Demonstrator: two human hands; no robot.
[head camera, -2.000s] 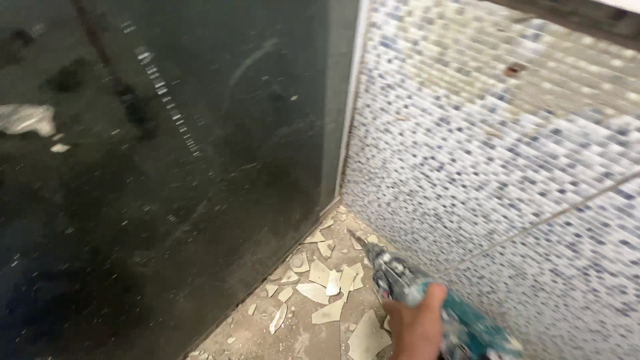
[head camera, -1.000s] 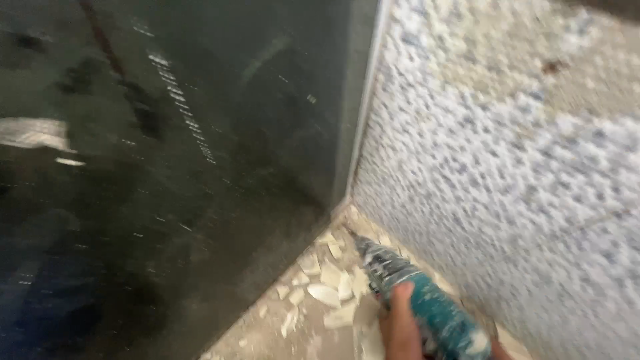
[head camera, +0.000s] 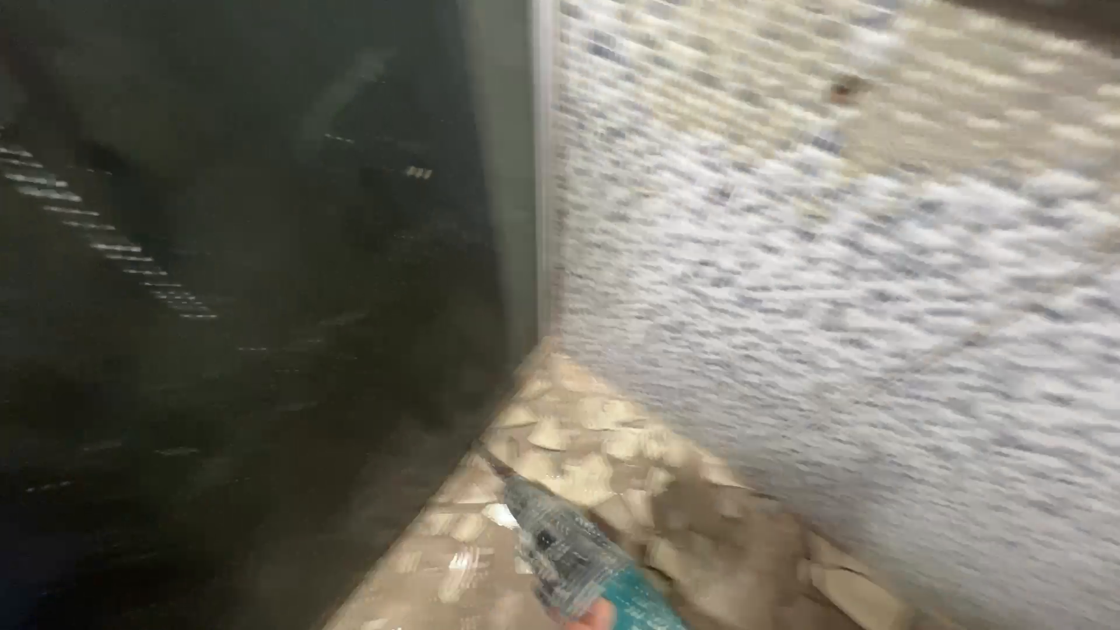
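Note:
A teal and grey power tool with a pointed bit, which looks like a demolition hammer (head camera: 582, 551), reaches up from the bottom edge. Its tip lies near the floor's left edge, by the foot of the dark panel. Only some fingers of one hand, seemingly my left hand (head camera: 588, 615), show at the bottom, closed around the tool's front housing. My right hand is out of view. Broken pale tile pieces (head camera: 582, 477) lie on the floor around the bit. Blur hides whether the tip touches anything.
A dark, glossy panel (head camera: 262, 262) with dusty marks stands on the left, edged by a pale vertical strip (head camera: 544, 175). On the right rises a wall of small white and blue mosaic (head camera: 744, 289), with a beige patch higher up. Both meet at the floor's far corner.
The tool's tip has moved from near the far corner and the mosaic wall to the floor's left edge by the dark panel. Less of the hand shows now.

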